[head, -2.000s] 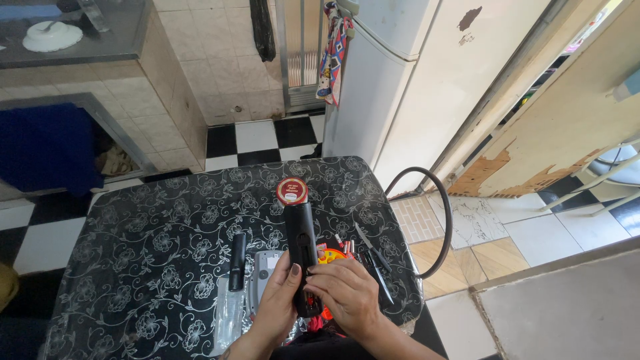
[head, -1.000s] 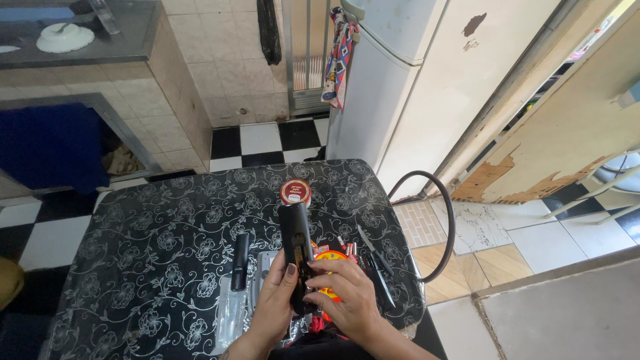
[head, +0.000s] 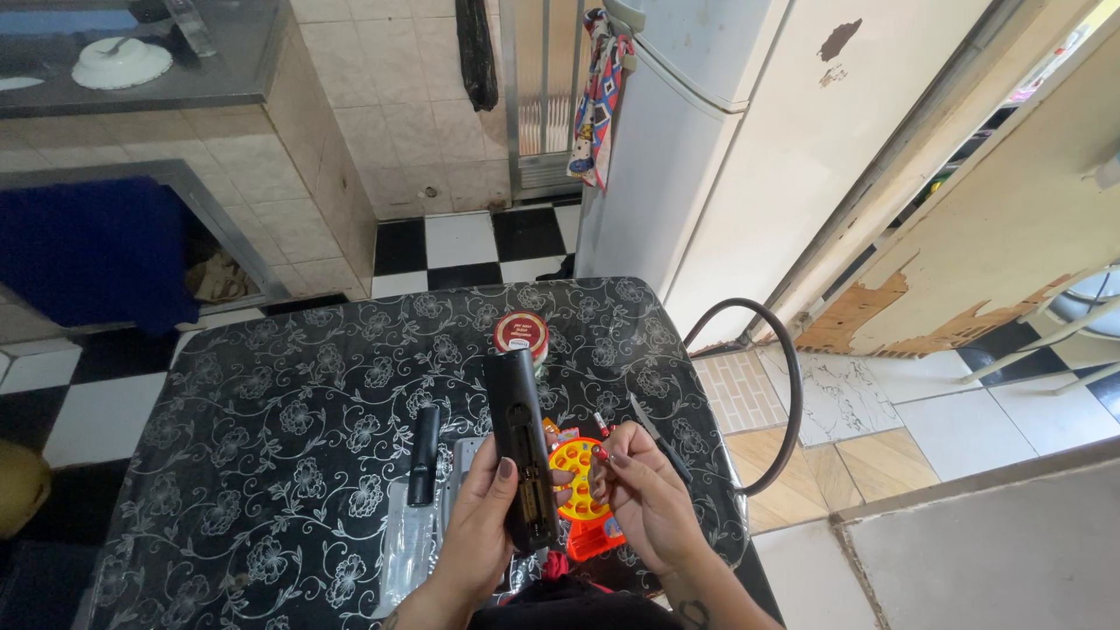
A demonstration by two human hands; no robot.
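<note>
My left hand (head: 490,507) holds a long black remote control (head: 518,437), its battery compartment uncovered and facing up. Pinched in the fingertips of my right hand (head: 643,490) is a small red-ended battery (head: 600,452), just right of the remote. Another small battery (head: 601,423) with a red part lies on the table behind that hand. Below my hands are a yellow and orange plastic toy (head: 573,464) with round holes and a grey object, partly hidden. A second black remote or cover (head: 423,455) rests to the left, over clear plastic packaging (head: 407,542).
A round jar with a red lid (head: 521,333) stands on the table with a black floral cloth (head: 306,420). A knife (head: 656,433) lies at the right, near a dark looped hose (head: 796,394). The refrigerator (head: 665,166) is beyond the table.
My right hand has moved off the remote to the right and now pinches a small battery. The remote's compartment has come into plainer view. My left hand still holds it.
</note>
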